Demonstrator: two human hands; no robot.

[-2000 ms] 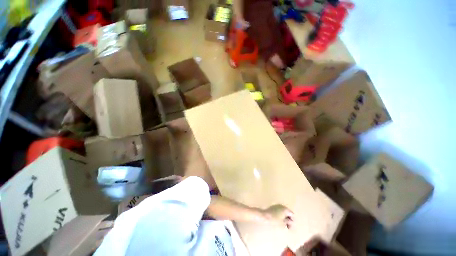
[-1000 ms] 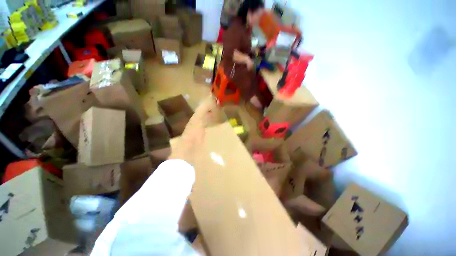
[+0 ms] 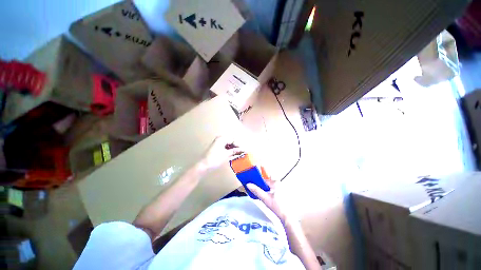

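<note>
A blue and orange tape dispenser (image 3: 250,174) is in front of my white shirt, over the near edge of a large tan carton (image 3: 142,169). My right hand (image 3: 262,193) is closed around its blue lower part. My left hand (image 3: 217,153) is at its orange upper end, fingers curled beside a small dark part; whether they grip the dispenser or tape is unclear. A shiny patch shows on the carton's top.
A small labelled carton (image 3: 234,84) lies beyond. A black cable (image 3: 298,142) loops over the floor beside a dark flat object (image 3: 308,119). Large cartons stand upper right (image 3: 369,47) and lower right (image 3: 416,221). Open cartons with red and yellow boxes are at left.
The view has swung right, towards bright floor and large cartons. My left arm, earlier stretched out over the carton, is drawn back, and the tape dispenser is now in my right hand.
</note>
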